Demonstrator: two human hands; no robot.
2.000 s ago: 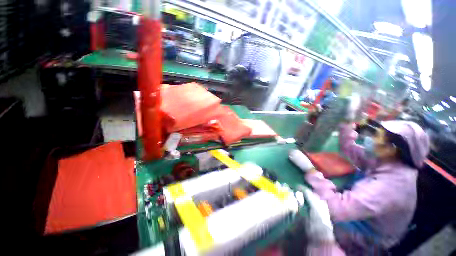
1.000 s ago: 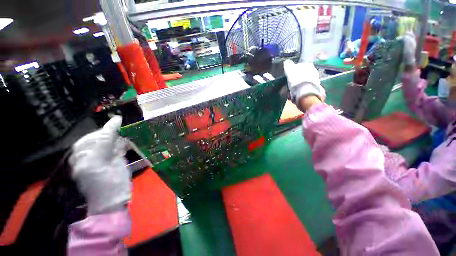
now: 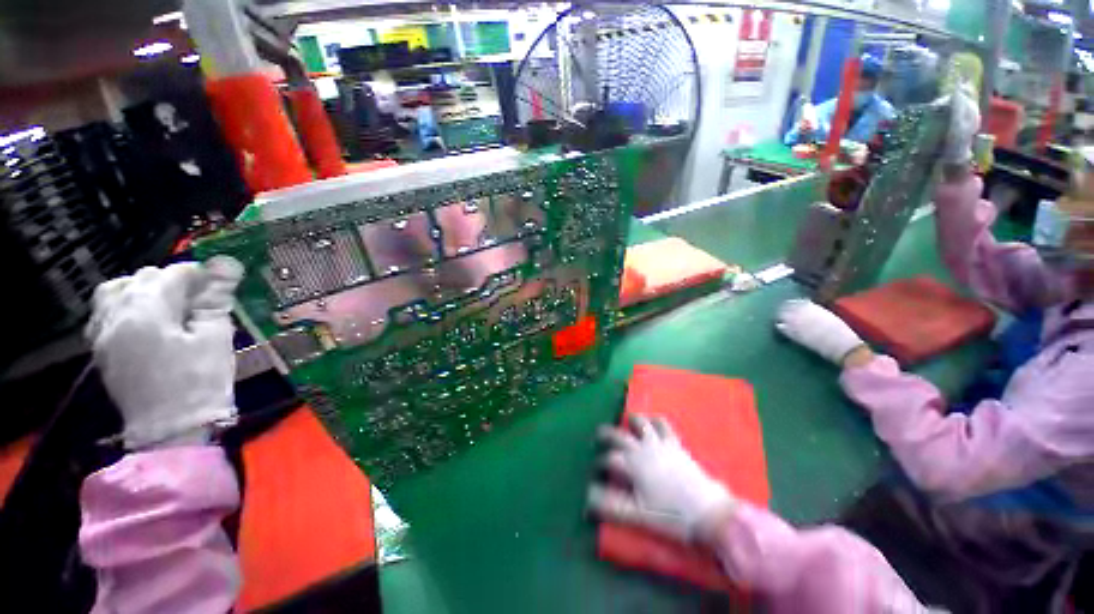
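Note:
A large green circuit board [image 3: 480, 300] stands tilted upright on the bench, its solder side facing me, with silvery-pink bare areas and a small red-orange patch near its lower right. My left hand [image 3: 168, 342], in a white glove, grips the board's upper left edge. My right hand [image 3: 657, 477], also gloved and slightly blurred, lies with fingers spread on the red-orange foam pad [image 3: 702, 420] on the bench, off the board. The board's component side is hidden, except a pale strip along its top.
Green bench top [image 3: 480, 540]. Red-orange sheet in a box [image 3: 306, 516] at lower left. Red-wrapped post [image 3: 252, 132] and large fan [image 3: 606, 78] behind. More foam [image 3: 678, 264] behind the board. A pink-sleeved co-worker [image 3: 960, 420] at right holds another board [image 3: 882, 198] upright.
My right hand has let go of the board's upper right corner and come down onto the foam pad. The pad has moved right in view. The board's face now shows more squarely, still in my left hand.

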